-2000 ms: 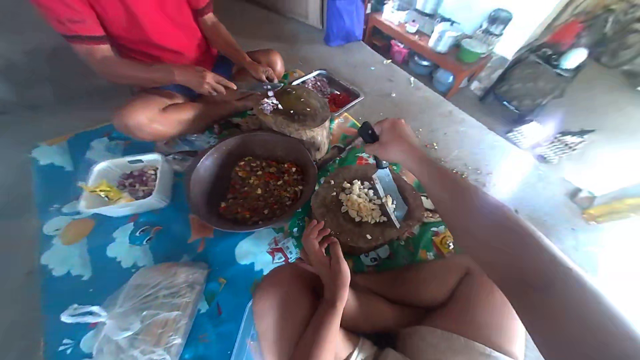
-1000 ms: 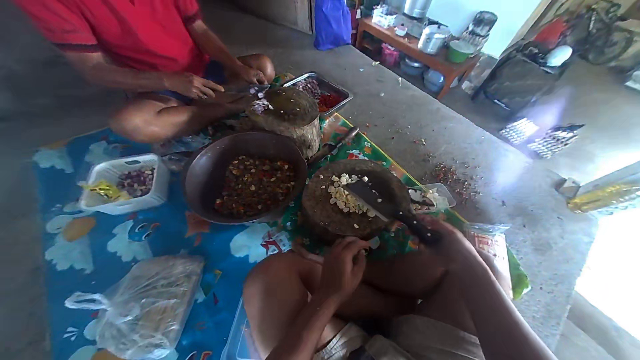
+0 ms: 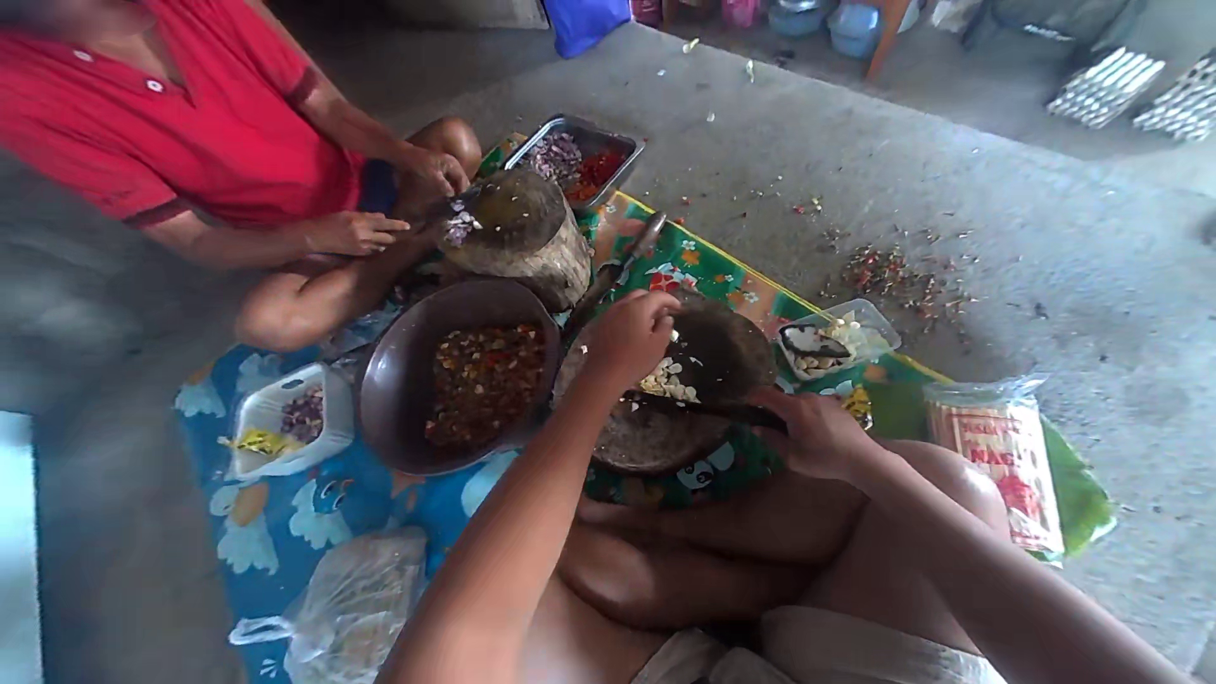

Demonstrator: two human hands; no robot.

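Note:
On a round wooden chopping block lies a small heap of chopped pale pieces, which look like garlic. My right hand grips the dark handle of a knife, its blade low over the block beside the heap. Above the block's far left part is my left hand, fingers curled; whether it holds anything is hidden. A dark wok of chopped red and brown mixture stands left of the block, its handle pointing away from me.
A co-worker's hands work at a second wooden block. Around are a metal tray, a white plastic basket, a clear container, a plastic bag and a wrapped package on a leaf.
My left hand has moved from the block's near edge to above its far left part. The knife, raised off the block's right side two seconds ago, is now low over it. The view has shifted.

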